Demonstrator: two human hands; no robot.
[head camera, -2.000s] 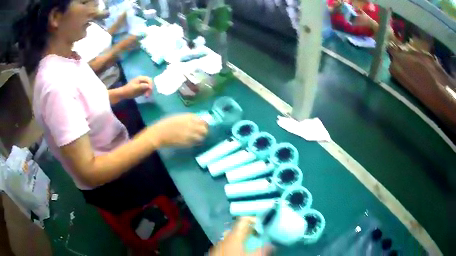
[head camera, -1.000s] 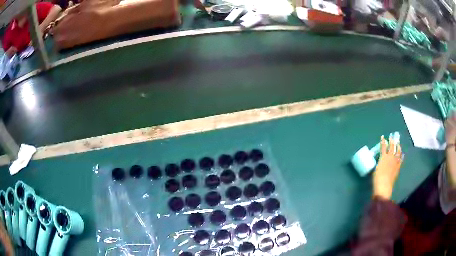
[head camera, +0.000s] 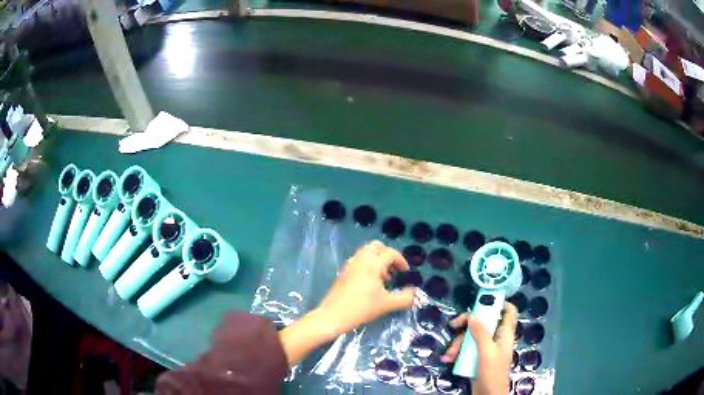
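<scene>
My right hand (head camera: 498, 347) holds a turquoise handheld body (head camera: 492, 266) by its handle, above the right part of the disc rows. Its round spoked head faces up with a pale centre. My left hand (head camera: 367, 285) is over the clear plastic sheet (head camera: 297, 254). Its thumb and forefinger are on either side of a black disc (head camera: 409, 279); whether they grip it cannot be told. Rows of black discs (head camera: 445, 234) lie on the sheet, some hidden by my hands and the held body.
Several turquoise bodies with dark centres (head camera: 202, 251) lie side by side at left. Another turquoise piece (head camera: 685, 318) lies at far right. A pale strip (head camera: 401, 166) edges the dark green conveyor (head camera: 347, 96). White scrap (head camera: 157, 133) lies at the foot of a post (head camera: 120, 65).
My right hand has moved from the right of the bench to over the sheet, with a turquoise body in it. My left hand has come into view at the discs. The view has turned left.
</scene>
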